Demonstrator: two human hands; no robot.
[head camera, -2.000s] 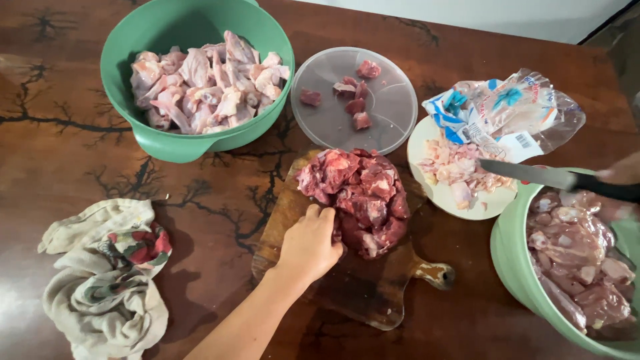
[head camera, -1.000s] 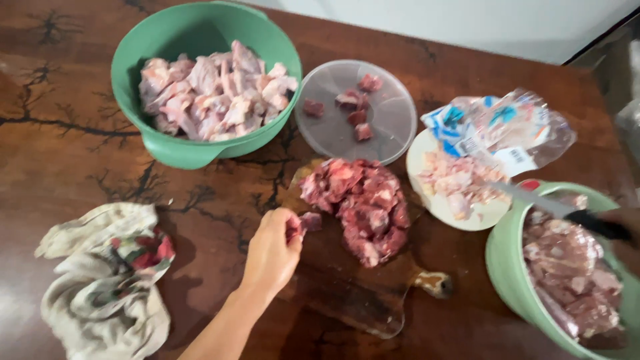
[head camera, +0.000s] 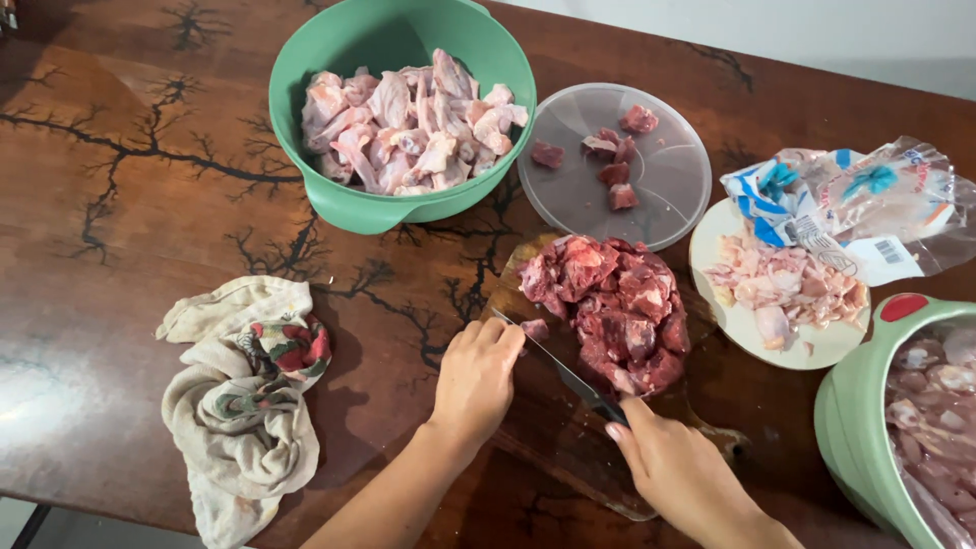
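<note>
My right hand (head camera: 659, 457) grips the black handle of a kitchen knife (head camera: 560, 366), whose blade slants up and left across a wooden cutting board (head camera: 564, 465). At the blade's tip, my left hand (head camera: 476, 377) has its fingers curled on a small piece of red meat (head camera: 535, 329), partly hidden by the fingers. A heap of raw red meat chunks (head camera: 633, 305) lies on the board, just right of the blade. Behind the board, a clear plastic lid (head camera: 671, 191) holds several small meat cubes (head camera: 622, 196).
A green bowl (head camera: 358, 217) of raw chicken pieces stands at the back. To the right are a pale plate (head camera: 705, 221) of chicken scraps, a printed plastic bag (head camera: 877, 191) and a light green bowl (head camera: 846, 427) of raw meat. A crumpled cloth (head camera: 244, 427) lies at the left.
My right hand has brought the knife from above the right-hand bowl to the cutting board. My left hand, on the heap two seconds ago, is now at its left with a small meat piece.
</note>
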